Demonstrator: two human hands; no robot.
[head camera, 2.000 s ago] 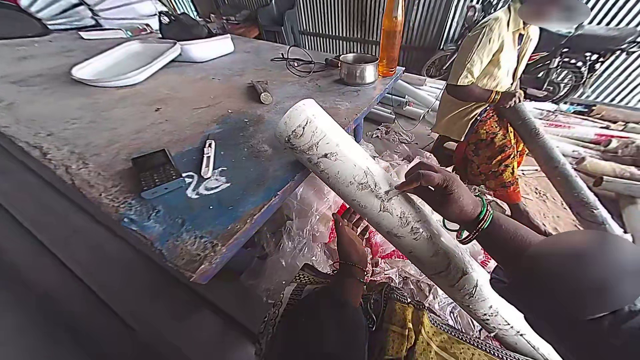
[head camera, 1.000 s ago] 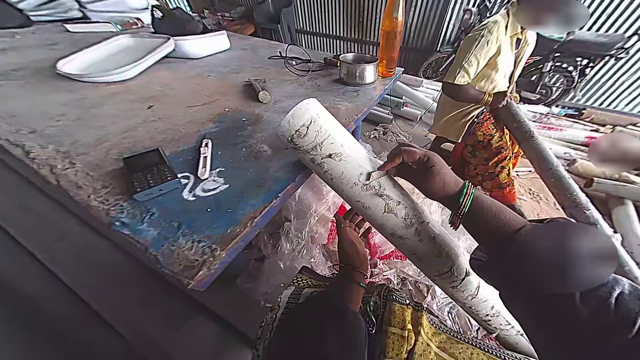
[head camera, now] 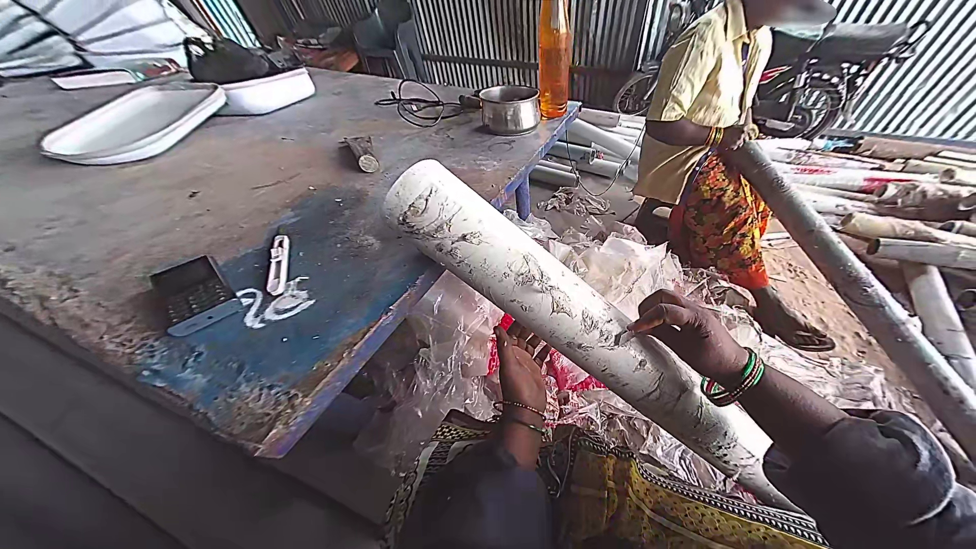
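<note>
A long white tube with dark, peeling patches lies slanted, its upper end resting at the edge of the wooden table. My right hand has thumb and forefinger pinched at the tube's surface, around its middle; a small pale bit seems to be between the fingertips. Below the tube's left side is my left hand, palm up with fingers curled, partly hidden by the tube; whether it supports the tube cannot be told. On the blue-stained table corner lie a mobile phone and a white box cutter.
Crumpled clear plastic surrounds the tube beneath. The table also bears a steel pot, an orange bottle, white trays, a cable and a short wooden piece. At right a person holds another tube, near piled tubes and a motorcycle.
My right hand has moved down along the tube, away from its upper end. My left hand stays below the tube.
</note>
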